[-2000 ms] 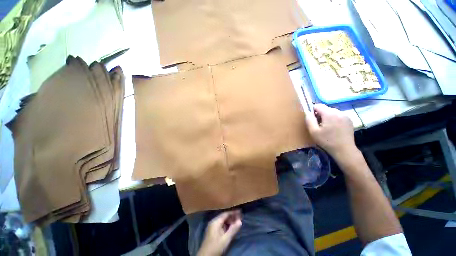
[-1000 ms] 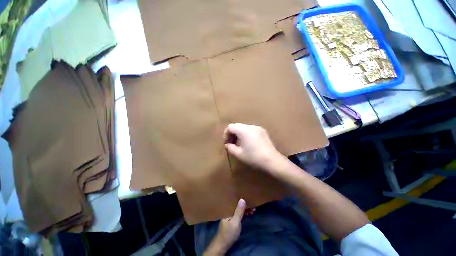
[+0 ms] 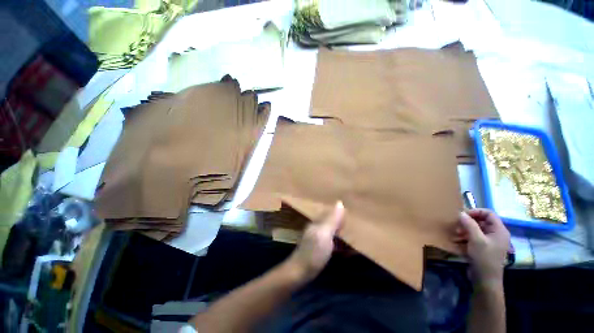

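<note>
A brown bag panel [image 3: 384, 172] lies on the table in front of me, its near part hanging over the edge and tilted. My left hand [image 3: 318, 242] grips its near edge at the left, thumb on top and fingers hidden beneath. My right hand [image 3: 483, 239] holds the panel's near right corner. The blue-rimmed hardware tray [image 3: 564, 195] with gold pieces stands right of the panel. The tip of a grey metal tool [image 3: 470, 199] shows just beyond my right hand; the rest is hidden.
Stacked brown panels [image 3: 170, 156] lie at left. Another spread brown panel [image 3: 400, 84] lies behind. Pale green pieces [image 3: 225, 60] and a folded pile [image 3: 348, 23] are at the back. Grey sheets [image 3: 576, 117] lie at right. A translucent bin [image 3: 445, 293] is under the table edge.
My right hand has moved from the panel's centre to its right corner. My left hand now lifts and bends the near edge. The view has shifted, showing more of the table's left and back.
</note>
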